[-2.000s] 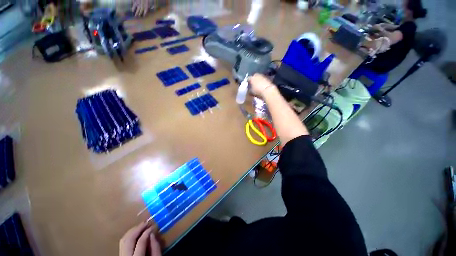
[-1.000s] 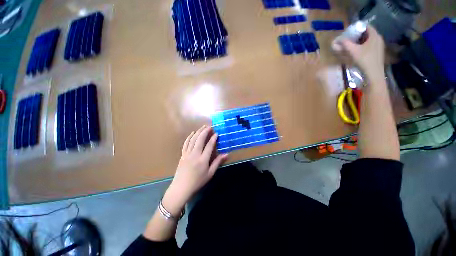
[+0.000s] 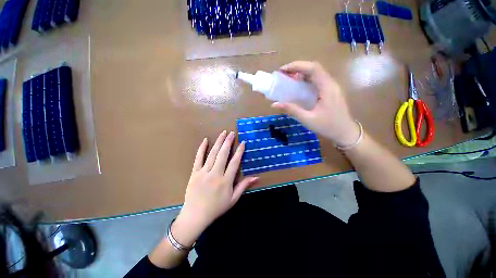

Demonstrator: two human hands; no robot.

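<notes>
A bright blue solar cell (image 3: 261, 155) with pale parallel lines lies flat near the table's front edge. Small black pieces (image 3: 279, 134) lie on its middle. My right hand (image 3: 321, 103) holds a white translucent flux bottle (image 3: 291, 90) above the cell's far side, tilted sideways with its nozzle pointing left. My left hand (image 3: 212, 182) lies flat on the table with fingers spread, its fingertips at the cell's left edge. It grips nothing.
Scissors (image 3: 414, 122) with yellow and red handles lie to the right. Stacked dark blue cells (image 3: 50, 114) lie on clear sheets at left, and a fanned pile (image 3: 225, 16) at the far side. Cut cell pieces (image 3: 360, 28) and a grey machine (image 3: 456, 21) stand far right.
My right hand has brought the flux bottle from beside the grey machine to above the cell. My left hand has come to the cell's left edge, its fingers now spread. The view has shifted.
</notes>
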